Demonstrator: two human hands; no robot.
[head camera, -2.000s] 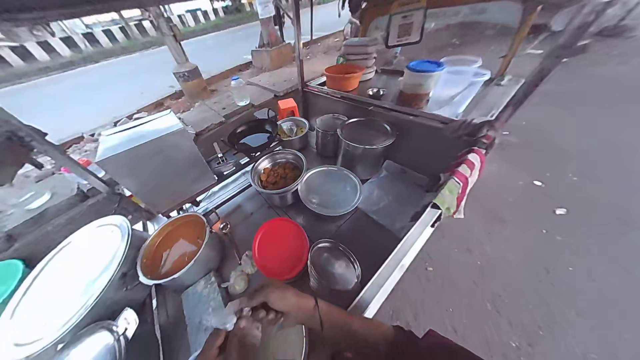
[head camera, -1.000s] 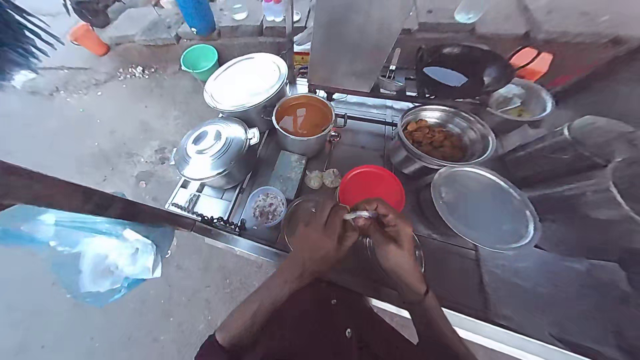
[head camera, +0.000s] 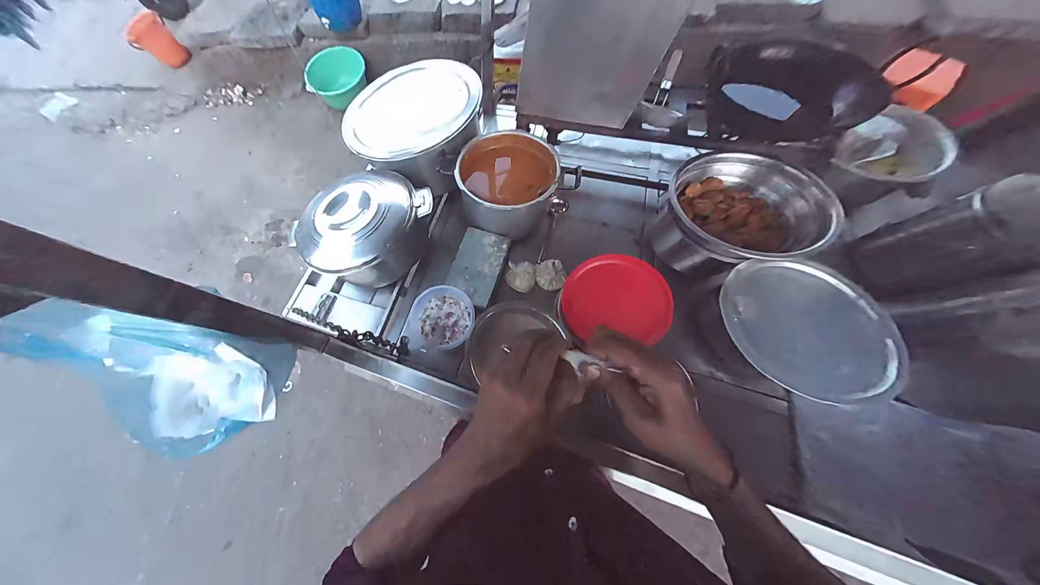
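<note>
Both hands meet in front of my chest, over the near edge of the cart's counter. My left hand (head camera: 528, 378) and my right hand (head camera: 650, 390) pinch a small whitish plastic bag (head camera: 581, 359) between them; its contents are mostly hidden by the fingers. Just beyond them is a red round lid (head camera: 617, 299). Two small tied bags (head camera: 536, 276) lie left of that lid, next to a grey rectangular block (head camera: 479, 266). A bowl of chopped onion (head camera: 444, 318) stands to the left. Under my left hand shows a round metal plate or lid (head camera: 500, 325).
Behind stand a pot of orange-brown gravy (head camera: 508, 171), a lidded steel pot (head camera: 361, 223) and a larger covered pot (head camera: 414, 110). To the right are a steel bowl of fried pieces (head camera: 735, 215), a flat steel lid (head camera: 812, 331) and a black wok (head camera: 792, 89). A blue plastic bag (head camera: 203, 390) hangs at left.
The view has swung far to the left and down since two seconds ago. Both hands stay together at the small plastic bag.
</note>
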